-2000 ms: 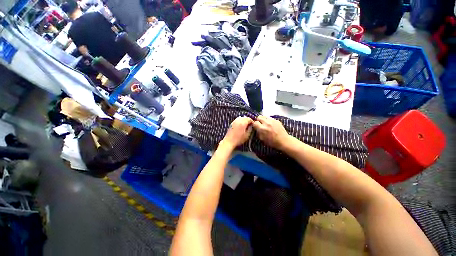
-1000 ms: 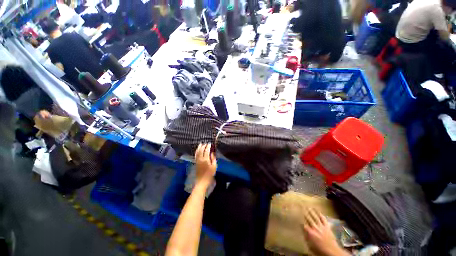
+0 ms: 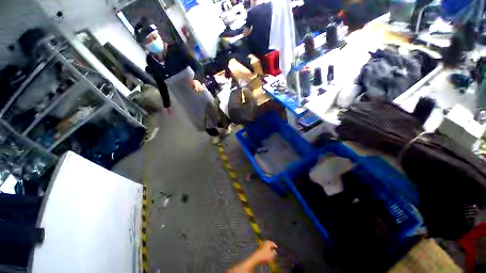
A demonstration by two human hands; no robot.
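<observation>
A dark striped cut-piece bundle [image 3: 381,123] lies on the white machine table at the right, with a pale tie strip [image 3: 413,141] around its middle. Its right part hangs over the table's front edge. My left hand [image 3: 265,251] is at the bottom edge, over the taped floor line, away from the bundle. It is small and blurred, and nothing clear shows in it. My right hand is out of the picture.
Blue crates [image 3: 281,154] with pale and dark pieces stand under the table. A masked person [image 3: 181,80] stands in the aisle beyond yellow-black tape [image 3: 238,191]. A white panel [image 3: 90,218] is at lower left, a brown box [image 3: 428,258] at lower right.
The view has swung left to the aisle. My left hand has left the bundle; my right hand, earlier on the brown surface, is out of view. The bundle stays on the table, tied.
</observation>
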